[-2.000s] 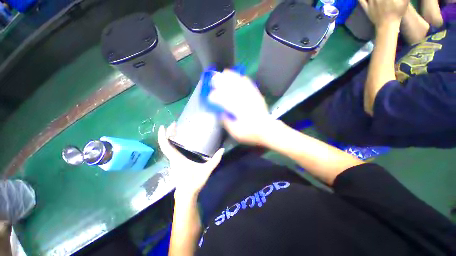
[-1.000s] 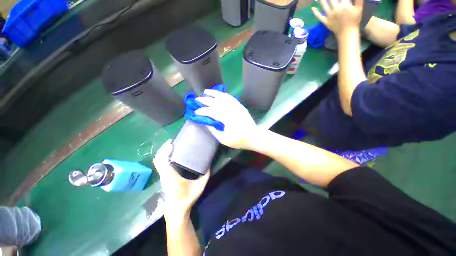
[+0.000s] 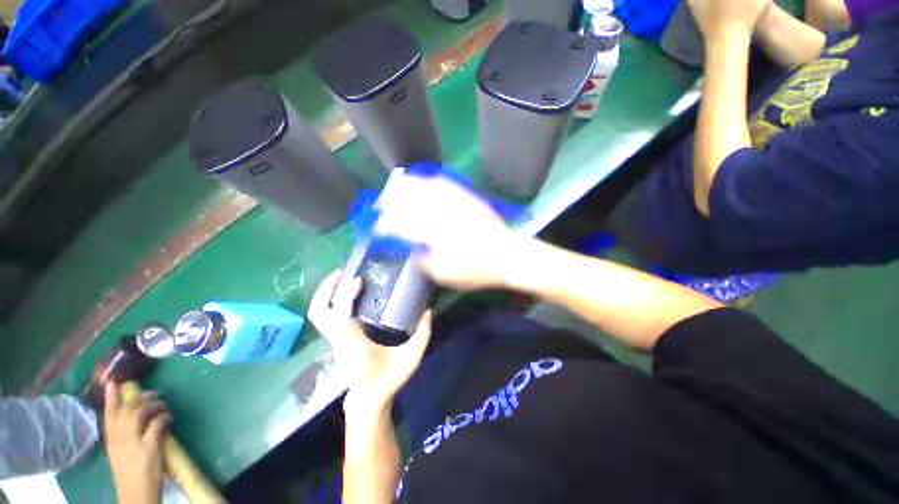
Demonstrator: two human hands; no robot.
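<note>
A grey speaker (image 3: 400, 295) is tilted in front of me, its black end towards me and a dark panel with small marks facing up. My left hand (image 3: 367, 340) holds it around the near black end. My right hand (image 3: 444, 226), blurred, presses a blue cloth (image 3: 363, 205) on its far part and hides that part. Three grey speakers stand upright beyond with black ends up: a left one (image 3: 286, 167), a middle one (image 3: 386, 98) and a right one (image 3: 527, 108). A light-blue bottle (image 3: 258, 332) with its metal top flipped open is at the left.
A neighbour's hand (image 3: 133, 433) at lower left grips a mallet (image 3: 177, 463) beside the bottle. A white bottle (image 3: 594, 79) stands behind the right speaker. Another person's arm (image 3: 725, 118) is at right. A blue bin (image 3: 59, 34) is at upper left. A brownish strip (image 3: 148, 261) divides the green bench.
The held speaker has turned, so its dark marked panel shows. My right hand and cloth have moved over it. The neighbour's hand and mallet have come into view at lower left.
</note>
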